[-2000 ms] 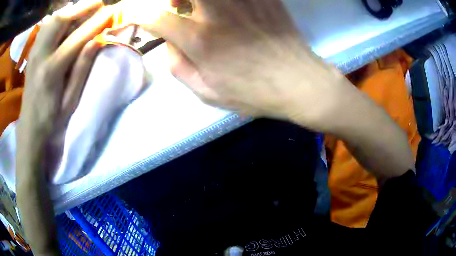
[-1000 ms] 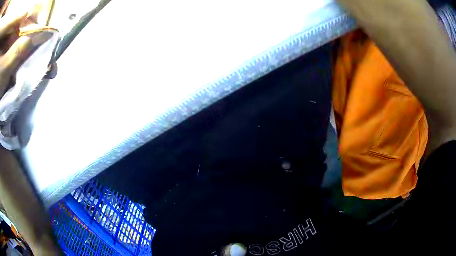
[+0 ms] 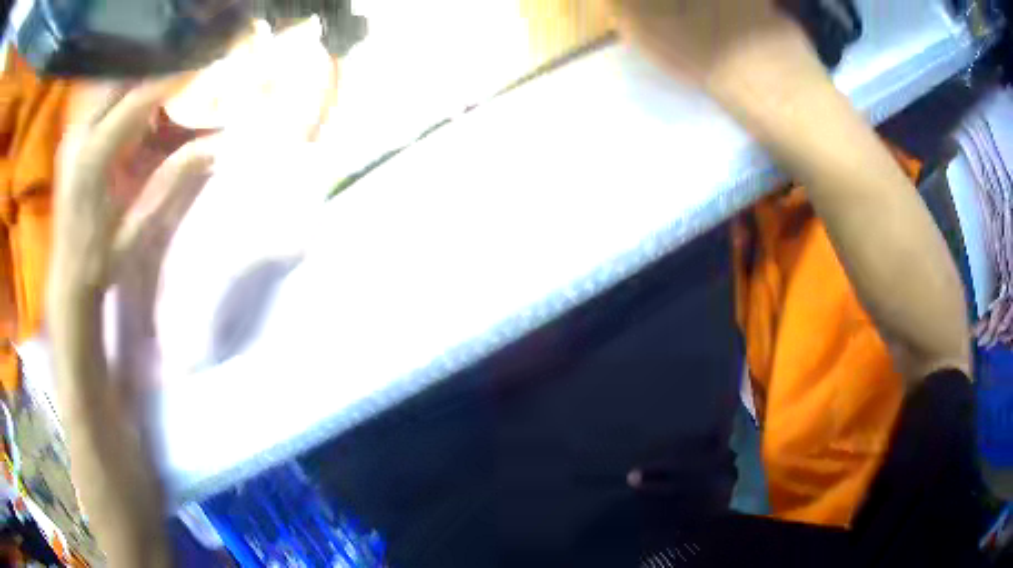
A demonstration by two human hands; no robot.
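My left hand [image 3: 139,183] is at the left with fingers bent on a pale cloth piece [image 3: 222,250], which lies on the white machine table [image 3: 467,244]. A thin orange edge shows on the cloth beside the glare. My right hand [image 3: 694,39] is at the top, blurred and partly cut off by the frame edge, with the arm reaching in from the right; its fingertips are hidden or lost in blur. Dark-handled shears [image 3: 828,28] lie just right of it, partly cut off. The glare washes out the sewing area.
The dark machine head [image 3: 133,33] is at upper left. Orange cloth [image 3: 33,189] lies at the far left. More orange panels [image 3: 822,377] hang at right below the table edge, with stacked pale pieces [image 3: 983,200] beyond. A blue crate [image 3: 289,521] is at lower left.
Compared with one second ago, the view has shifted, bringing the machine head, my right hand and the shears into the picture. My right hand is farther right than two seconds ago, away from the cloth.
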